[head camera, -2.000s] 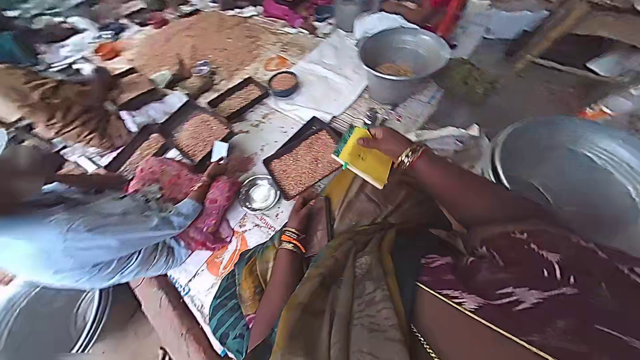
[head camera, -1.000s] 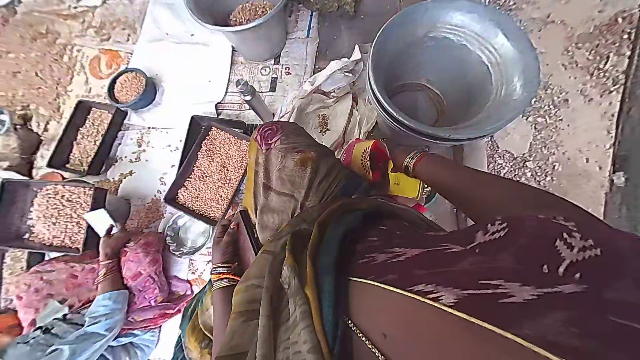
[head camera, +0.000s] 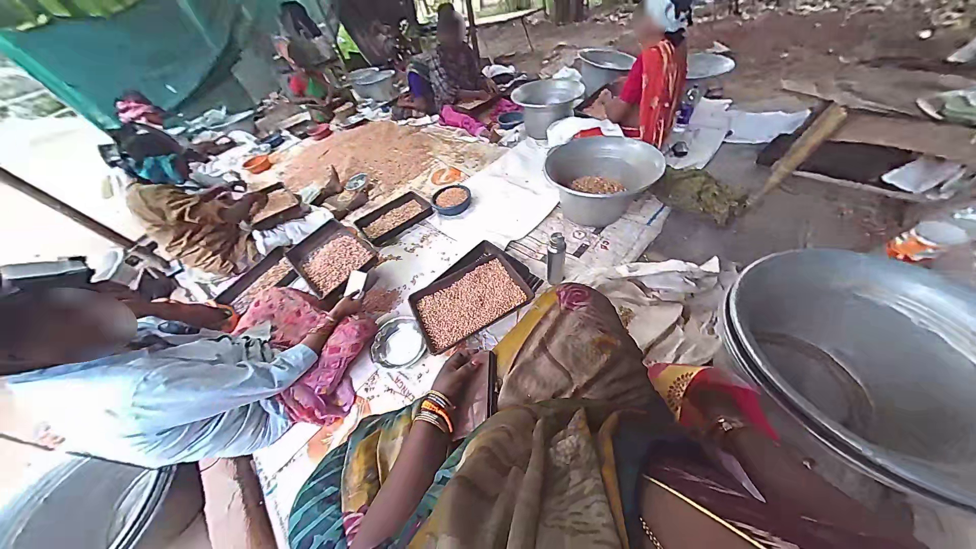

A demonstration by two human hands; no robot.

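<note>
My left hand [head camera: 456,375], with orange and gold bangles, grips a flat, dark-edged object [head camera: 482,393] upright by my lap. Beyond it lies a black tray of shelled peanuts or similar seeds [head camera: 473,301], beside a shiny steel bowl [head camera: 399,342]. My right hand [head camera: 705,400] is at my right side against a red and yellow cloth [head camera: 675,381], left of large nested metal basins [head camera: 862,366]; the cloth and blur hide its fingers. A metal bottle [head camera: 556,258] stands behind the tray. Patterned cloth [head camera: 572,351] covers my raised knee.
At left, a person in a light blue shirt [head camera: 191,389] holds a small white object [head camera: 355,283] near another seed tray [head camera: 335,259]. A seed heap [head camera: 366,156], an aluminium pot of seeds [head camera: 602,164] and other seated people are farther off. Crumpled sacking [head camera: 671,305] lies by my knee.
The yellow notebook, in my right hand two seconds ago, is now out of sight. That hand has moved down to my right side. My left hand keeps its hold. The view has swung.
</note>
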